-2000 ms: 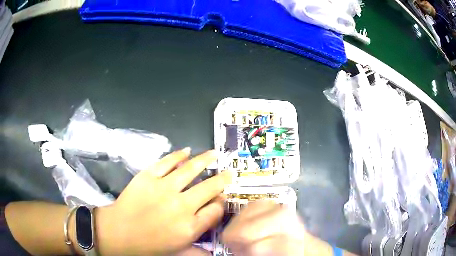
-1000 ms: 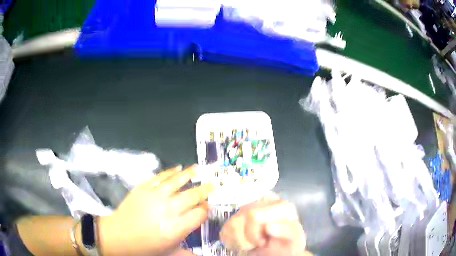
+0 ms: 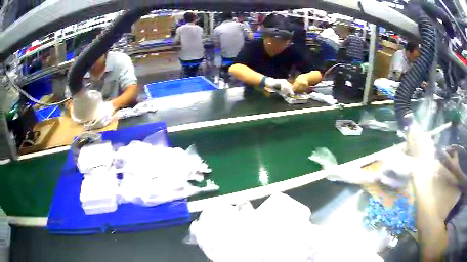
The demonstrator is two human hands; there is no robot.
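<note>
Neither of my hands can be made out. Bagged white units (image 3: pixel 251 230) lie at the bottom centre, overexposed and cut off by the lower edge. White power strip blocks (image 3: pixel 100 197) in clear bags lie on blue corrugated sheets (image 3: pixel 77 217) at the left, overlapping the green conveyor. A cluster of small blue items (image 3: pixel 391 215) lies at the right. A blurred bare forearm (image 3: pixel 430 204) stands at the far right; it seems to be another person's, but the frame does not settle this.
The green conveyor (image 3: pixel 251 153) crosses ahead between pale rails. A small open white housing (image 3: pixel 348 127) rides on it. A person in black (image 3: pixel 276 56) works opposite, another person (image 3: pixel 115 77) at left. A dark ribbed hose (image 3: pixel 412 84) hangs at right.
The view has swung up and away from the black bench. My hands and the open housings they were on have left the picture; the conveyor and people opposite now show.
</note>
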